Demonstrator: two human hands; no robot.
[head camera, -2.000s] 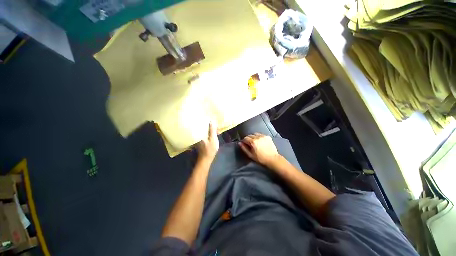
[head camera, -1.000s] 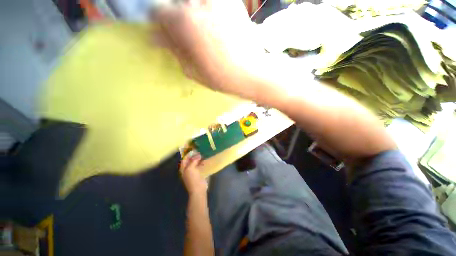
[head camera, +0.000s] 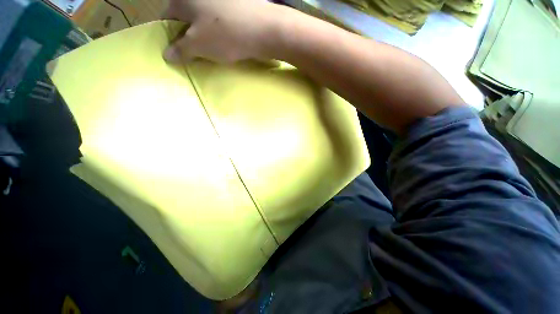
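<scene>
A large khaki-yellow cut panel (head camera: 141, 129) hangs in front of me and fills the middle of the view. A thin straight line runs down it from the top edge to the lower right. My right hand (head camera: 215, 30) grips the panel's top edge, with fingers bent over it. My left hand is not visible; a small dim skin-toned patch shows below the panel's bottom edge, too little to identify. The press head and base cannot be seen.
A green machine body (head camera: 27, 61) is at the upper left. Folded yellow panels (head camera: 399, 11) lie at the top right on a white surface. Pale green sheets (head camera: 531, 67) are at the right edge. The dark floor (head camera: 55, 227) shows at lower left.
The panel has moved from over the bench to in front of my body, held by my right hand. My left hand, earlier at the green base's left end, has gone from view.
</scene>
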